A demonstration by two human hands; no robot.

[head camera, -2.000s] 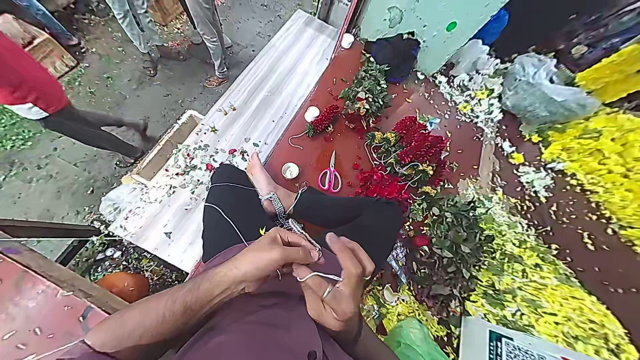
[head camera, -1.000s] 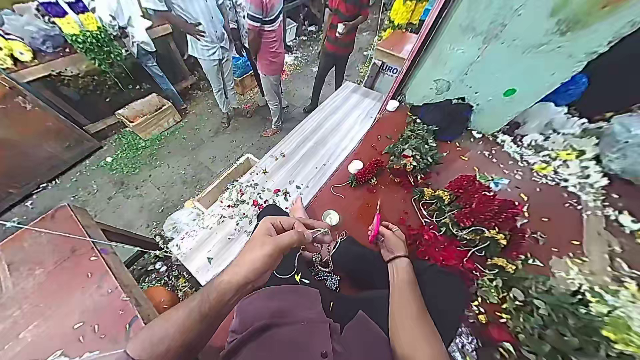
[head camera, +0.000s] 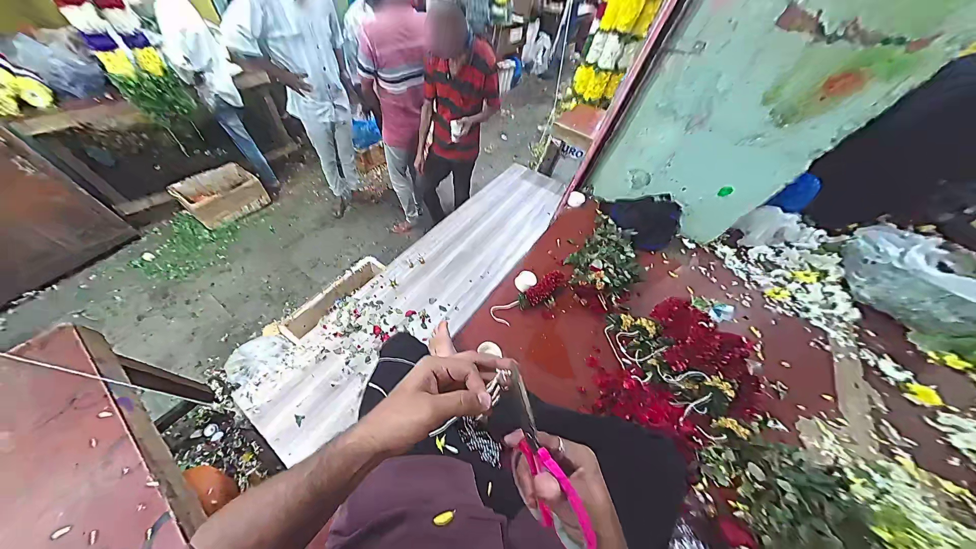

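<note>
My right hand (head camera: 568, 484) holds scissors with pink handles (head camera: 550, 476), and their blades point up toward the fingertips of my left hand (head camera: 435, 393). Between the left thumb and fingers is pale string (head camera: 499, 381), close to the blade tips. A bundle of dark and silvery thread (head camera: 480, 442) lies on my lap below. Red flower garlands with white cords (head camera: 698, 335) rest on the red surface to the right. A small red flower bunch (head camera: 543, 288) lies further ahead, near a white ball of thread (head camera: 525, 280).
Green leaves (head camera: 785, 488) and white and yellow petals (head camera: 808, 286) are heaped at right. A pale plank (head camera: 473, 244) runs ahead, strewn with petals. Several people stand beyond it, one in a red and black striped shirt (head camera: 461, 95). A red-topped table (head camera: 61, 450) is at left.
The scissors lay on the red surface two seconds ago; my right hand has since taken hold of them and brought their blades to my left fingertips. The view has tilted up.
</note>
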